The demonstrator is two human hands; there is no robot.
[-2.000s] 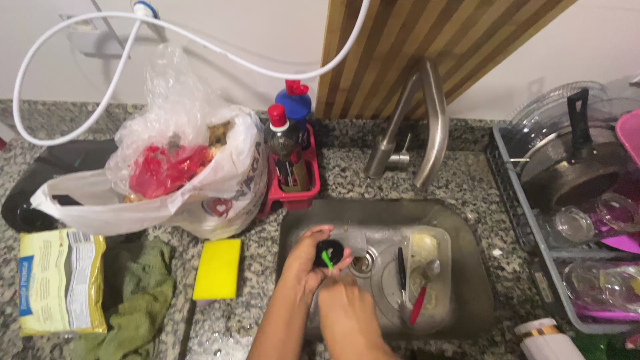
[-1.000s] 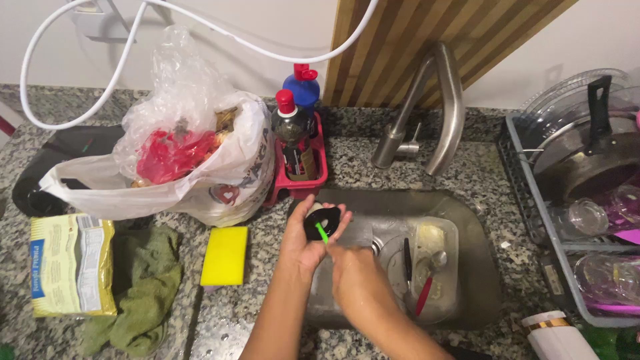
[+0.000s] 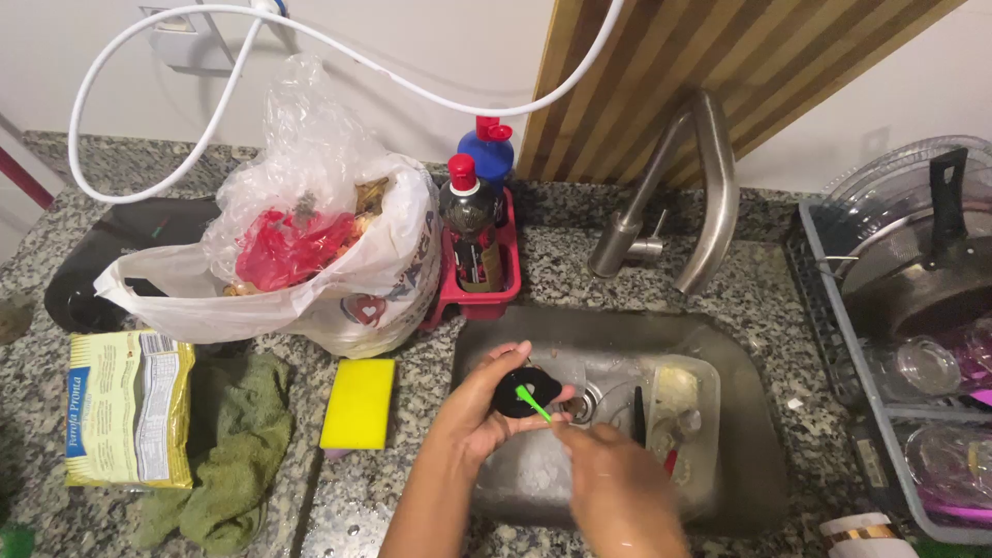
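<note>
Over the left side of the steel sink (image 3: pixel 752 465), my left hand (image 3: pixel 480 411) holds a small black round part (image 3: pixel 508 399) between thumb and fingers. The green tip of a small brush or similar thin tool (image 3: pixel 533 404) touches the face of that part. My right hand (image 3: pixel 612 473), blurred, grips the green tool near its other end. Beneath my hands the drain (image 3: pixel 585 403) shows in part. To the right in the sink lies a clear plastic tub (image 3: pixel 705 426) with a pale sponge-like thing and cutlery in it, next to a black handle (image 3: pixel 639 415).
Left of the sink lie a yellow sponge (image 3: pixel 358 403), a green cloth (image 3: pixel 240 457), a food packet (image 3: pixel 128 411) and a full plastic bag (image 3: pixel 372 310). Bottles stand in a red caddy (image 3: pixel 480 302) behind. The faucet (image 3: pixel 709 194) arches at the back; a dish rack (image 3: pixel 860 341) stands right.
Both hands stay over the left part of the sink. The black part has tilted a little in my left hand, and the green tool has shifted on its face.
</note>
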